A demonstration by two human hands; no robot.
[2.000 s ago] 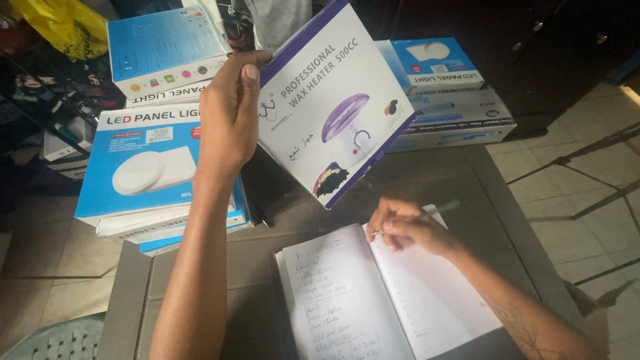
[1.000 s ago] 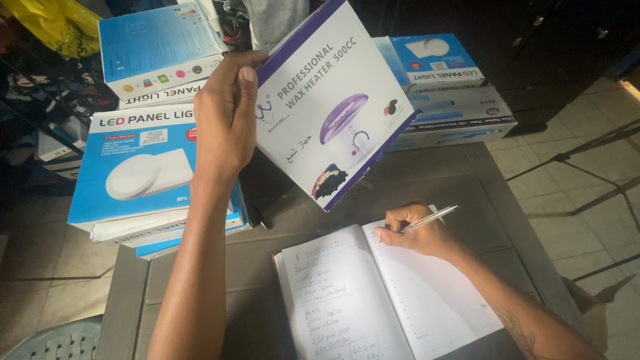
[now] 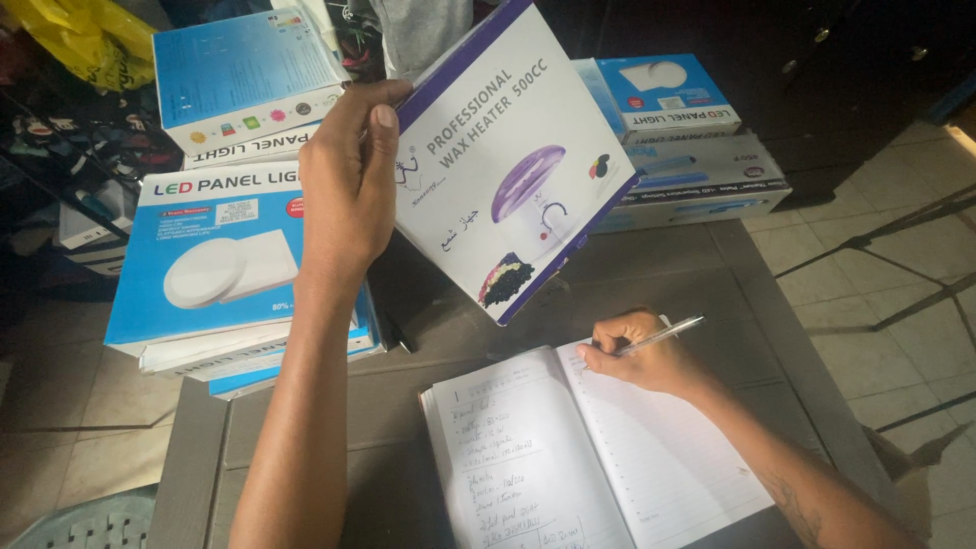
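Note:
My left hand (image 3: 354, 164) grips the upper left edge of a white and purple wax heater box (image 3: 503, 175), which is tilted above the table with its printed front facing me. My right hand (image 3: 637, 351) holds a slim pen (image 3: 671, 332) and rests near the top of the right page of an open notebook (image 3: 663, 450). The pen's tip is hidden by my fingers. Handwriting covers the notebook's left page; the right page is lined and mostly blank.
Stacked LED panel light boxes (image 3: 206, 252) stand on the left of the grey table (image 3: 396, 427). More boxes (image 3: 671, 95) are piled at the back right. A yellow plastic bag (image 3: 91, 42) lies at the far left, and a chair (image 3: 95, 522) shows at the lower left.
My right hand and pen have changed angle over the right page; the pen now shows more clearly than two seconds ago. My left hand keeps the wax heater box in about the same position.

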